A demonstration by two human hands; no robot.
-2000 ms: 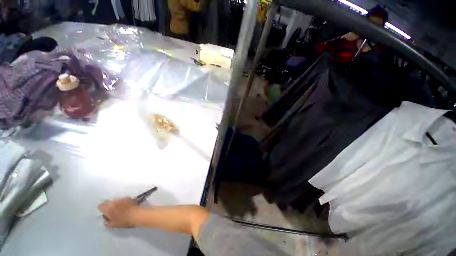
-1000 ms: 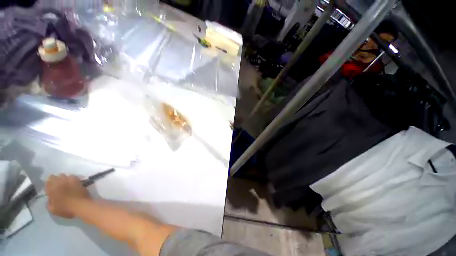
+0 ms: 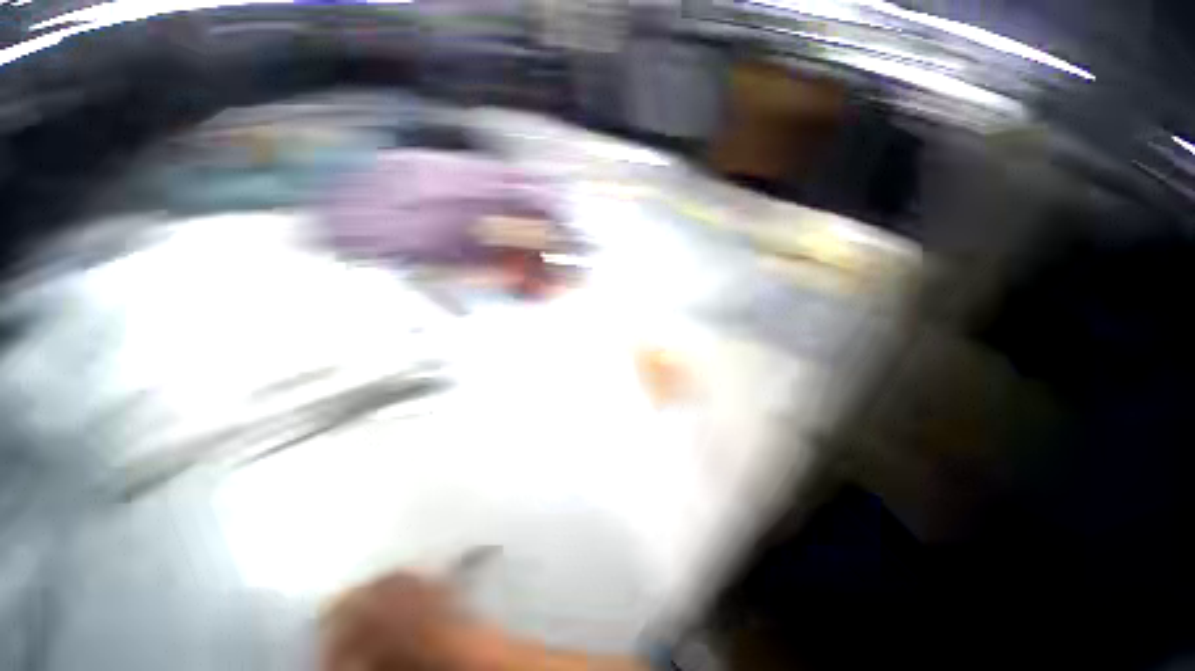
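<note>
The view is strongly blurred. My right hand [image 3: 400, 623] is low in the picture, over the white table, with its forearm reaching in from the lower right. It is closed around a thin dark pen-like tool [image 3: 478, 560], whose end sticks out beyond the fingers to the upper right. The fingers themselves are too blurred to make out. A broad white heap of what looks like shirts [image 3: 236, 315] lies to the left and beyond the hand. My left hand is not in view.
A purple garment heap [image 3: 406, 203] lies further back, with a red bottle [image 3: 527, 271] at its right. A light-blue shape [image 3: 249, 177] is behind. A small bag with orange contents [image 3: 664, 376] lies nearer the table's right edge [image 3: 786, 492]. The right side is dark.
The view has swung left and up, so more of the table and the white heap show, and the rail and hung white shirt have left the picture. The tool stays in my right hand.
</note>
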